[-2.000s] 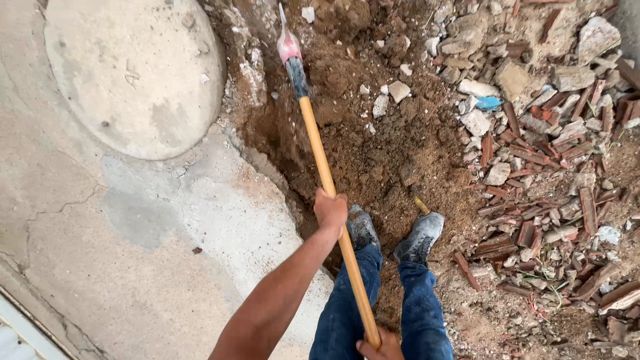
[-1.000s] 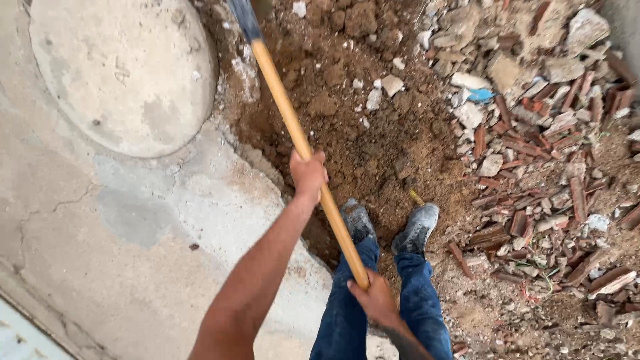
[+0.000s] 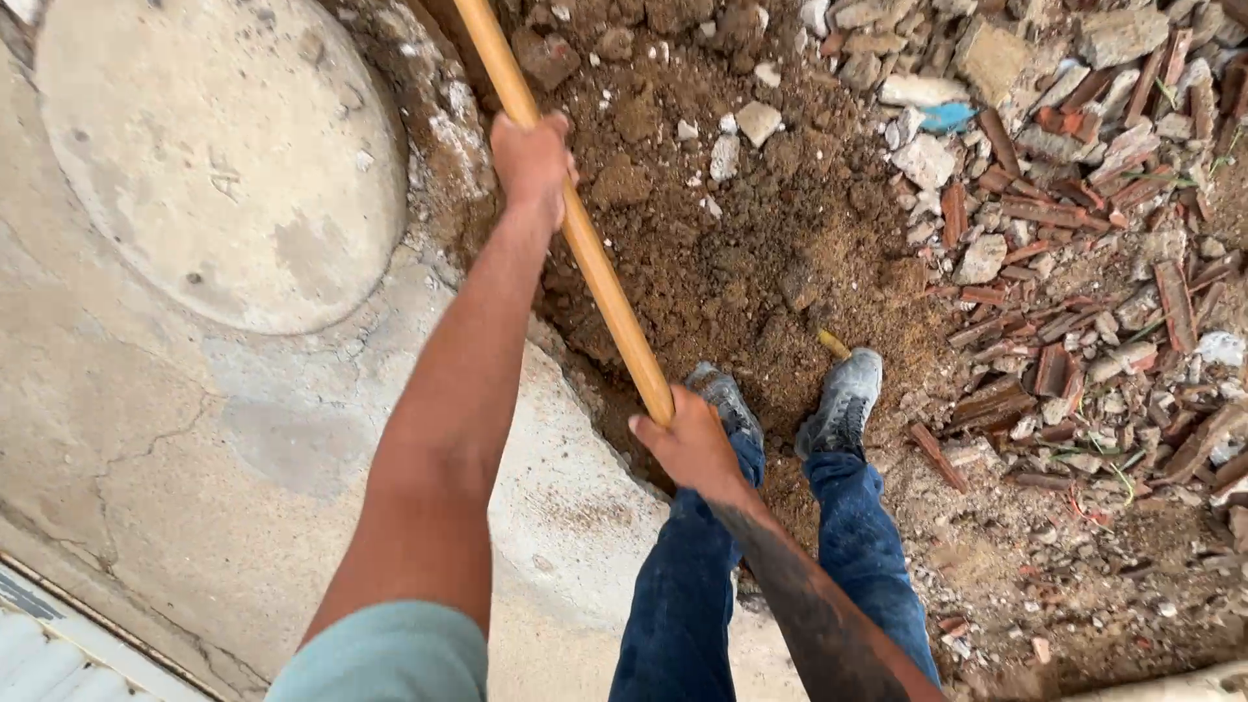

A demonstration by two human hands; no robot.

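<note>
Both hands are closed around a long wooden tool handle [image 3: 600, 268] that runs slantwise from the top edge down to my feet. My left hand [image 3: 534, 166] grips it higher up, over the dug soil beside the round concrete slab. Lower down, my right hand [image 3: 687, 439] holds the handle near its end, above my left leg. The tool's head is outside the view, beyond the top edge. Loose brown soil [image 3: 741, 253] lies under and to the right of the handle, with small white stones on it.
A round concrete slab [image 3: 224, 166] and cracked concrete paving [image 3: 117, 390] lie left. Broken brick and stone rubble [image 3: 1063, 214] covers the right. My dusty shoes [image 3: 846, 400] stand on the soil by a small yellow object [image 3: 832, 343]. A broken concrete edge [image 3: 595, 429] borders the trench.
Both hands have moved up and away from my body with the handle. The tool's head, seen at the top two seconds ago, has passed out of view.
</note>
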